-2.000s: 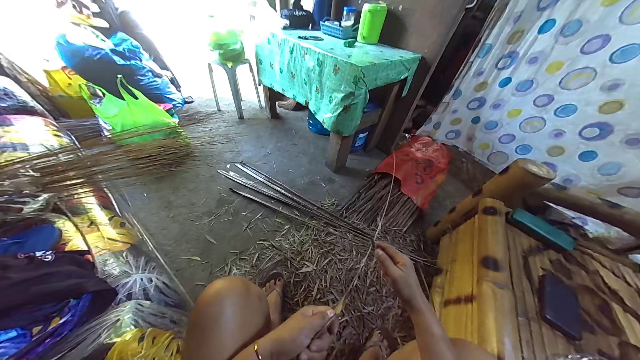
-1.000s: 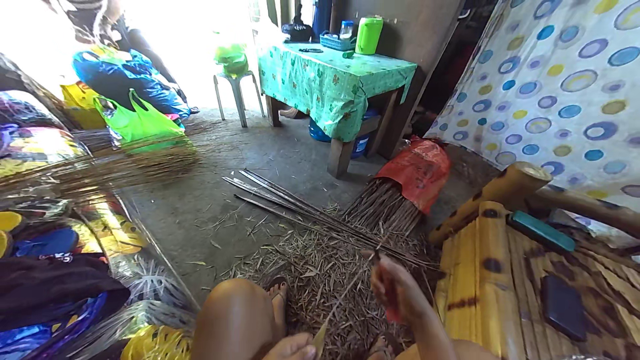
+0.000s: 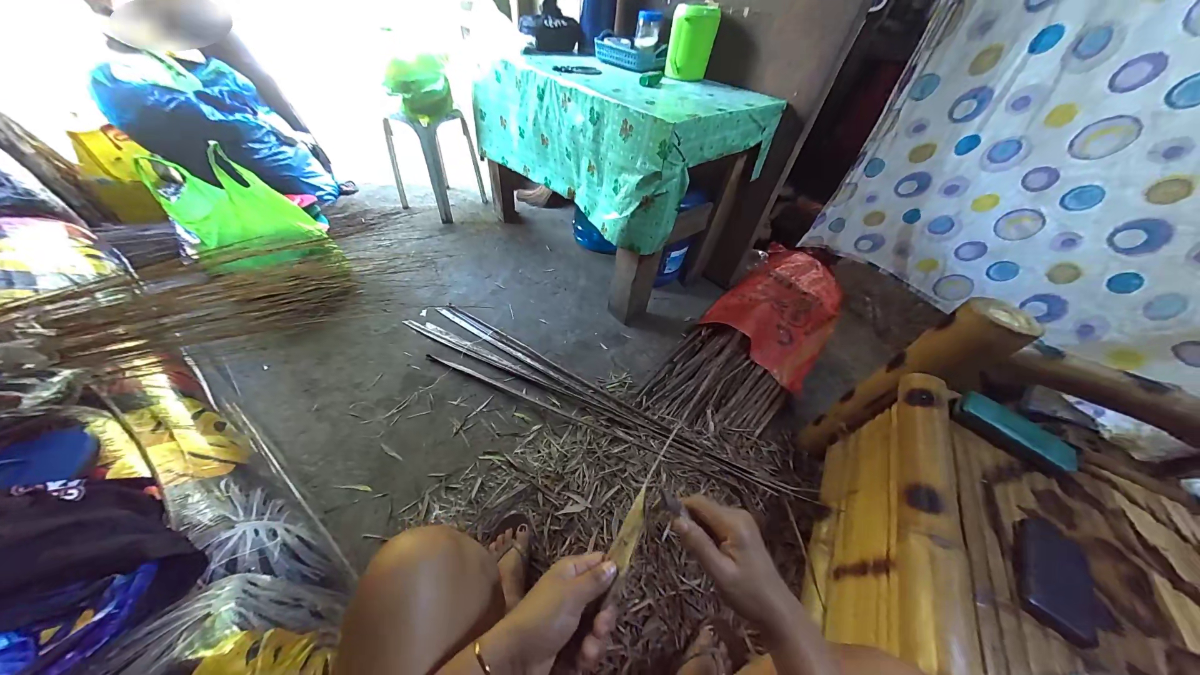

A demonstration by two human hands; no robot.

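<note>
My left hand [image 3: 577, 600], with a thin bracelet at the wrist, grips a yellowish dry leaf strip [image 3: 630, 530] between thumb and fingers. The strip tapers upward to a thin end. Just right of it, my right hand [image 3: 727, 553] has its fingers curled around a small dark object, too unclear to name. Leaf shavings [image 3: 553, 497] lie on the floor beneath both hands and around my feet. Beyond my hands, several long dry strips [image 3: 525, 366] lie across the shavings. A bundle of thin brown sticks [image 3: 708, 384] lies partly inside a red plastic bag [image 3: 783, 305].
A bamboo bench [image 3: 937, 525] stands at right, bearing a dark phone-like object [image 3: 1055, 581] and a teal case [image 3: 1017, 431]. Ahead is a table with a green cloth [image 3: 581, 122]. Long thin sticks [image 3: 187, 300], bags and wrapped bundles lie at left. A person sits at the upper left.
My hands have come closer together than one second ago, and my left hand has moved up into fuller view with the leaf strip. The long strips on the floor have stayed put.
</note>
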